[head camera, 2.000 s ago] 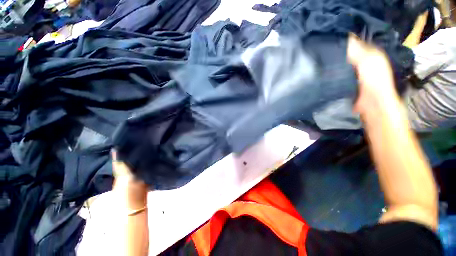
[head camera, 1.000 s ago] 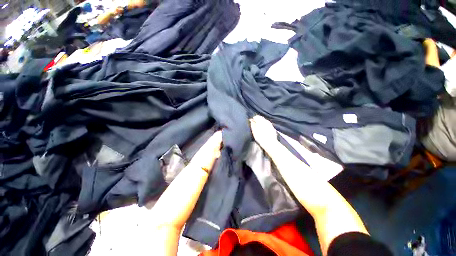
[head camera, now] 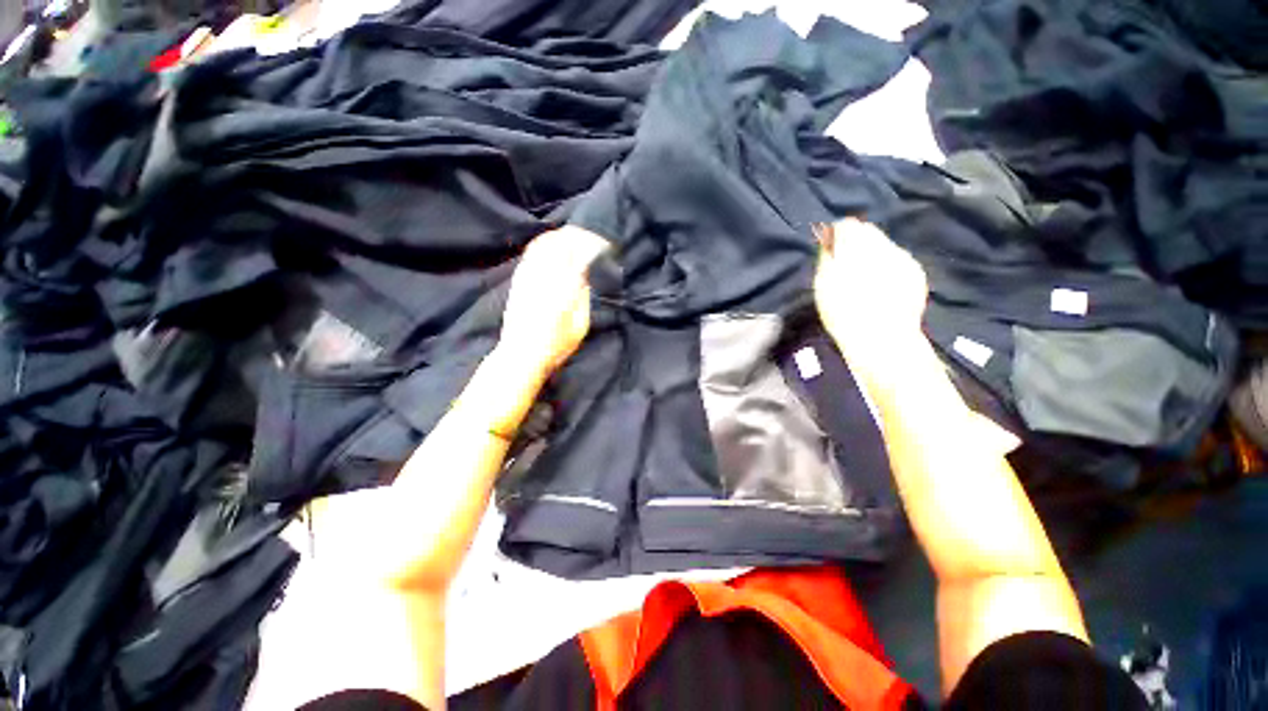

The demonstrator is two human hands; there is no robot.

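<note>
Dark navy trousers [head camera: 668, 403] lie in front of me, waistband [head camera: 758, 525] toward my apron with a thin pale line along it. A shiny grey pocket bag [head camera: 765, 417] shows on the inside, with a small white sticker [head camera: 808, 364] beside it. My left hand [head camera: 556, 299] is closed on the trouser cloth at the left. My right hand [head camera: 865, 278] is closed at the right side of the same cloth; a small dark point shows at its fingertips, too small to name. The legs run away from me in a bunched fold.
Heaped dark garments [head camera: 348, 195] cover the left side. Another dark pile [head camera: 1112, 125] is at the far right. A dark piece with a grey pocket bag [head camera: 1106, 382] and white stickers lies at right. The white table [head camera: 348, 597] shows near me. My apron [head camera: 821, 618] is red-orange.
The trousers went from being swung in the air to lying on the table, waistband toward me. Since one second ago my hands have moved apart and farther from me, and the cloth is spread wider.
</note>
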